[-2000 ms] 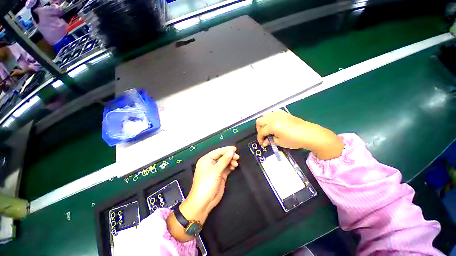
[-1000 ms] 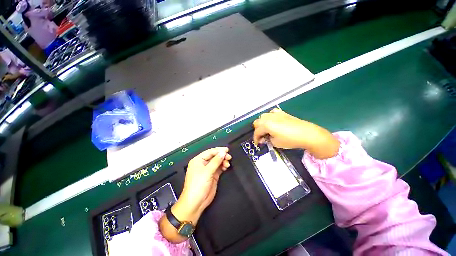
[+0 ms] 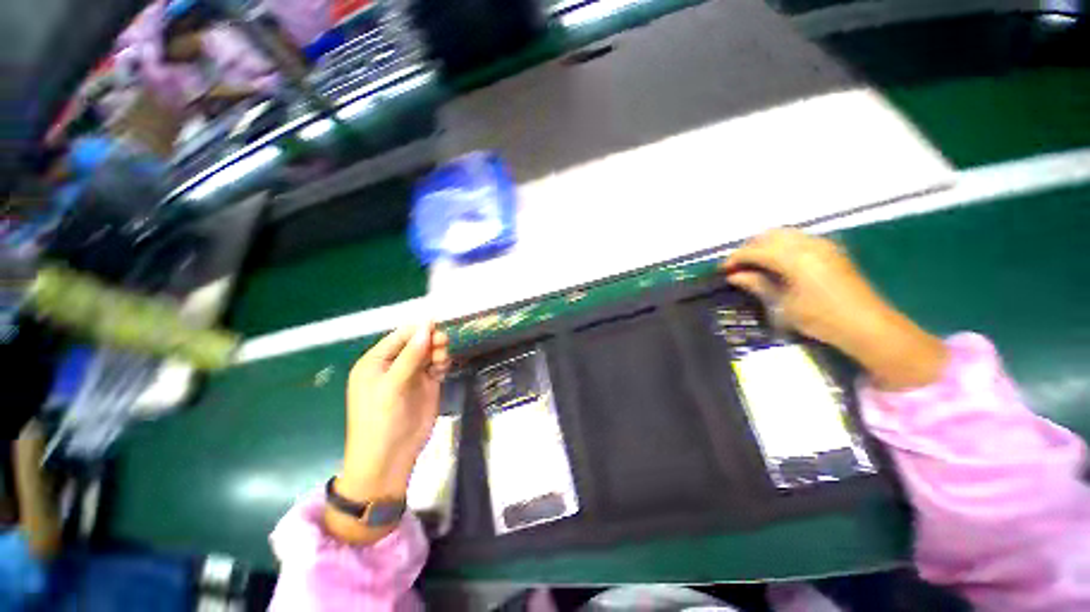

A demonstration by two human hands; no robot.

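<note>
My right hand [image 3: 819,293] is bare, its fingers bent down at the camera end of the right phone body [image 3: 783,412]. Blur hides whether it holds a tool. My left hand [image 3: 392,401] is raised at the tray's left part, thumb and fingertips pinched together. Whether a tiny part is between them cannot be told. A second phone body [image 3: 526,460] lies in the black tray [image 3: 640,418], and a third [image 3: 440,466] is partly hidden by my left hand. Tiny yellowish rings [image 3: 508,320] lie on the green strip behind the tray.
A blue bin [image 3: 464,209] with a whitish plastic bag stands on the pale board [image 3: 717,155] behind the tray. A yellow-green wrapped post [image 3: 132,317] is at the left. People in pink and blue workwear and a row of dark trays are blurred at upper left.
The view has swung left, so the scene sits further right and blurs. My left hand is now left of the second phone body and uncovers it. My right hand stays at the right phone's camera end.
</note>
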